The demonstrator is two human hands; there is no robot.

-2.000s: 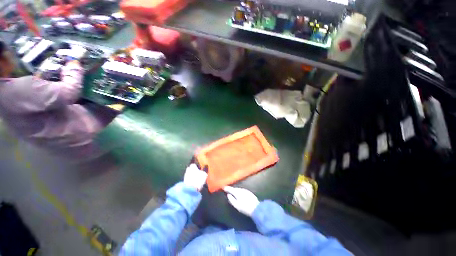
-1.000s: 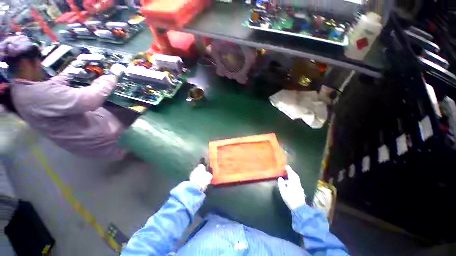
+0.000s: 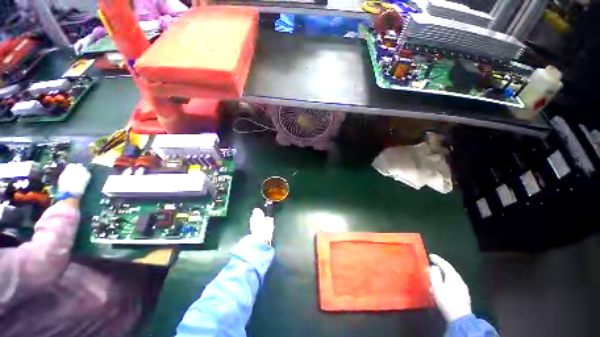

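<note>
An orange-red tray [image 3: 375,270] with a recessed centre lies flat on the green bench in front of me. My right hand [image 3: 450,288], in a white glove, is at the tray's right edge, with its fingertips on the rim. A round metal cup [image 3: 275,189] with amber liquid stands on the bench ahead and to the left of the tray. My left hand [image 3: 261,226], also gloved in white, reaches to the cup's short handle. Its fingertips are at the handle, but whether they are closed on it cannot be seen.
A circuit board [image 3: 148,222] with white heatsinks lies to the left, beside a coworker's gloved hand [image 3: 72,179]. A metal shelf [image 3: 309,72] crosses above, holding orange-red trays [image 3: 200,52], another board [image 3: 447,72] and a bottle [image 3: 539,92]. A fan, crumpled cloth and black totes stand behind and right.
My left hand has left the tray and moved forward to the cup. My right hand remains at the tray's right edge. The view has shifted, showing more of the left-hand board and shelf.
</note>
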